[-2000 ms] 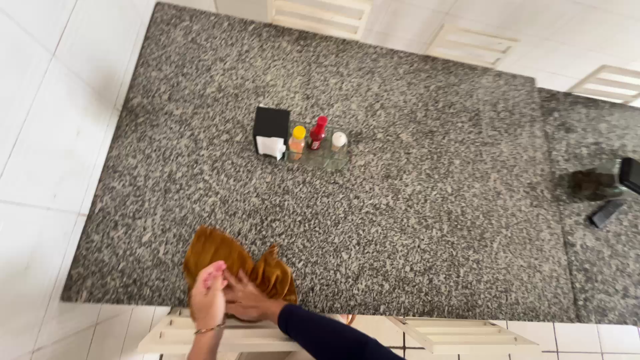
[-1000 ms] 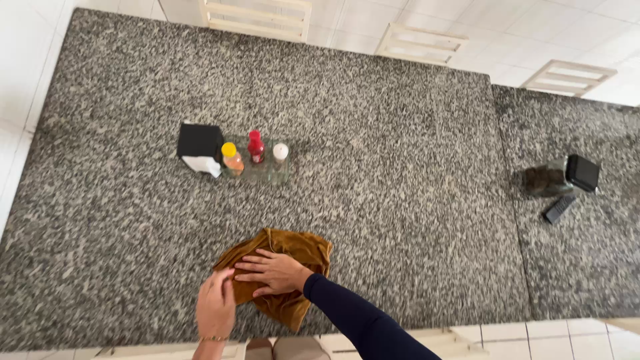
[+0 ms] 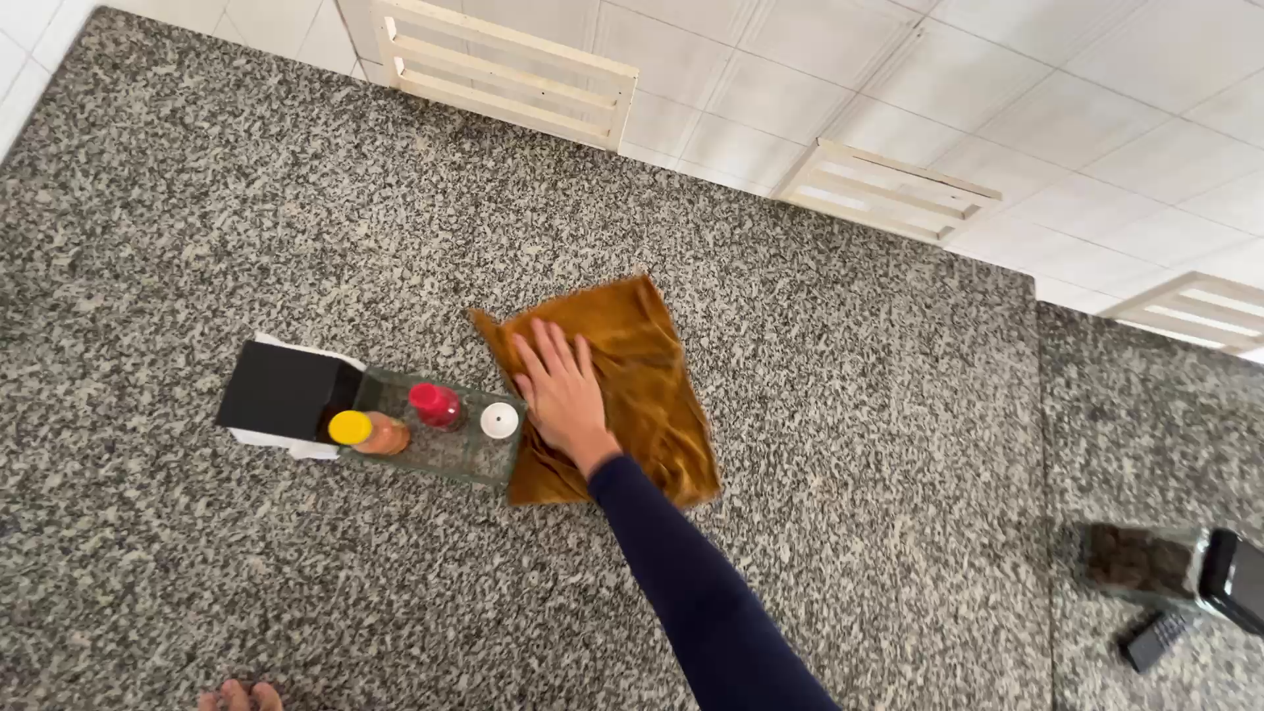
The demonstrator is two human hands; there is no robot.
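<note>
My right hand (image 3: 565, 400) lies flat, fingers spread, on a mustard-brown cloth (image 3: 647, 375) spread over the speckled granite tabletop (image 3: 869, 425). The cloth's left side meets the right end of a clear glass tray (image 3: 449, 459). In that tray stand a yellow-capped bottle (image 3: 373, 433), a red-capped bottle (image 3: 435, 405) and a shaker with a white perforated top (image 3: 500, 421). A black napkin holder (image 3: 286, 393) with white napkins is at the tray's left end. Only the fingertips of my left hand (image 3: 240, 695) show, at the bottom left edge; they touch no visible object.
Cream slatted chair backs (image 3: 509, 74) line the far table edge. At the right, past a seam in the granite, are a dark-lidded clear container (image 3: 1145, 561) with brown contents and a dark remote control (image 3: 1153, 640). White floor tiles (image 3: 997, 84) lie beyond.
My right hand and the cloth have moved from the near table edge to beside the tray's right end. My left hand has left the cloth. The cloth lies more spread out than two seconds ago.
</note>
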